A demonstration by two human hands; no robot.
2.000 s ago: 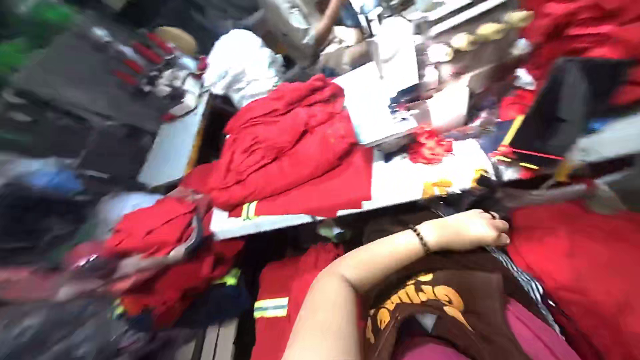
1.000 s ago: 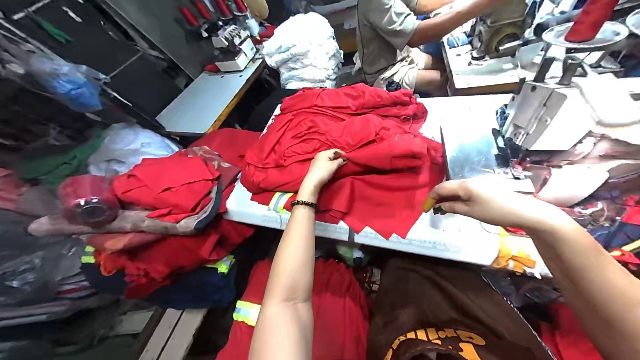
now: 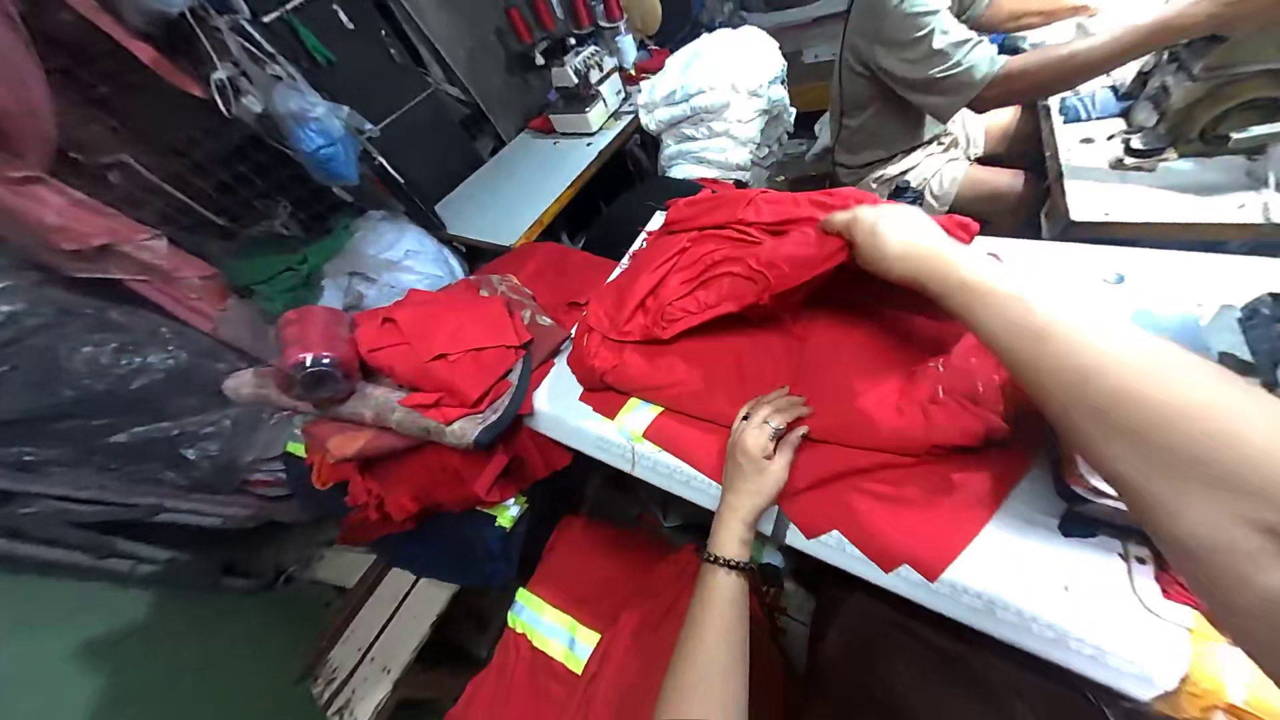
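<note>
A pile of red fabric pieces [image 3: 800, 370] lies on the white sewing table [image 3: 1000, 590], with a yellow and silver reflective strip [image 3: 637, 418] at its near left. My right hand [image 3: 885, 240] grips the upper layer at the far side and holds it raised in a fold. Nearer the table's front edge, my left hand [image 3: 768, 450] rests on the lower layers, its fingers slightly spread; it wears a ring and a beaded bracelet. A red garment with a reflective strip [image 3: 553, 630] hangs below the table edge beside my left forearm.
A co-worker [image 3: 910, 100] sits beyond the table at another machine. White folded cloths [image 3: 715, 105] are stacked behind the pile. At the left are red cloth pieces [image 3: 440, 345], a red thread cone [image 3: 316, 350], a wooden bench [image 3: 385, 630] and a small table with an overlock machine [image 3: 585, 90].
My right hand has moved from the pile's right edge to its far side, lifting the upper layer. My left hand has moved nearer the table's front edge. The view has shifted.
</note>
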